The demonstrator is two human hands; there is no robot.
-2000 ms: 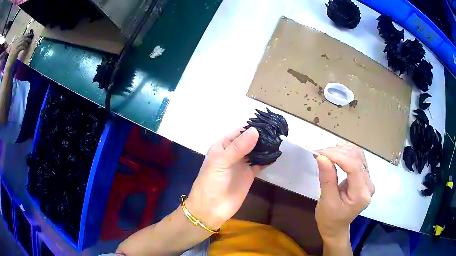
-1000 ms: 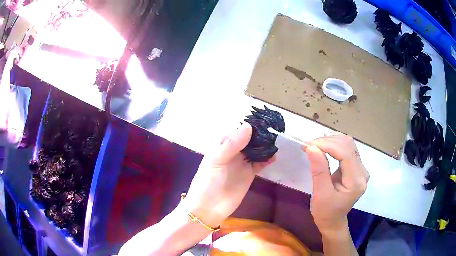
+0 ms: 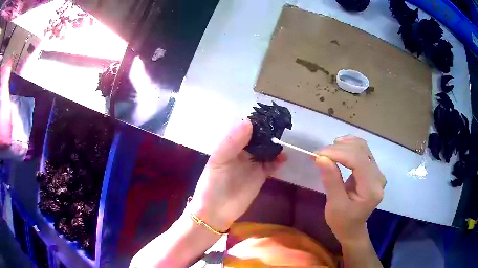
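Observation:
My left hand (image 3: 228,170) holds a black spiky flower head (image 3: 266,128) above the near edge of the white board. My right hand (image 3: 352,180) pinches a thin white cotton swab (image 3: 297,148) between thumb and fingertips. The swab's whitish tip is at the right side of the flower head and appears to touch it. A small white oval cup (image 3: 352,81) sits on the stained brown cardboard sheet (image 3: 293,36), beyond my right hand.
Loose black petal pieces (image 3: 448,125) lie along the board's right side. Black clusters (image 3: 427,39) lie at the far right, by a blue crate (image 3: 461,18). Another blue crate of black pieces (image 3: 71,178) stands at left. Strong glare covers the upper left.
The swab tip, apart from the flower head two seconds ago, is now against it. The flower head has turned slightly. The view has shifted a little, and glare has appeared at the left.

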